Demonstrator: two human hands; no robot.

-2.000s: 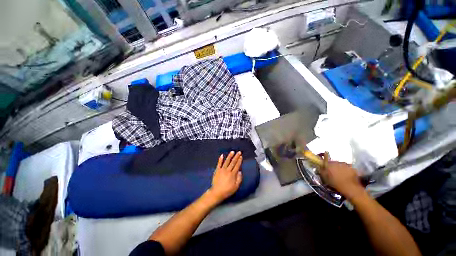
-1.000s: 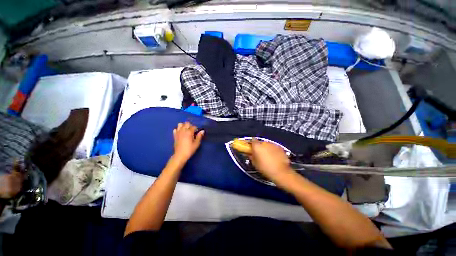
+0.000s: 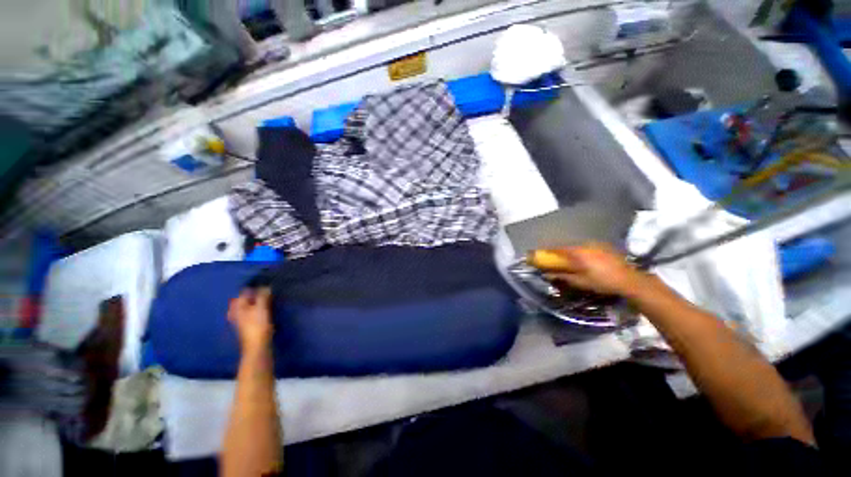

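My right hand (image 3: 597,270) is closed around the yellow handle of the steam iron (image 3: 583,306), over the iron rest (image 3: 569,233) to the right of the board. The black garment part (image 3: 392,275) lies along the top of the navy padded board (image 3: 401,340). It adjoins the black-and-white plaid garment (image 3: 411,154), heaped behind the board. My left hand (image 3: 250,321) is at the left end of the black cloth, its fingertips pinched at the edge; it is blurred.
White cloth (image 3: 737,289) lies right of the iron rest. A white bundle (image 3: 528,56) sits at the back by a blue bolster (image 3: 476,95). A blue mat (image 3: 690,154) with tools is at the upper right. Brown cloth (image 3: 101,373) hangs at the left.
The iron has moved right, off the black cloth and the board to the rest. My left hand has shifted to the cloth's left end. The view has turned.
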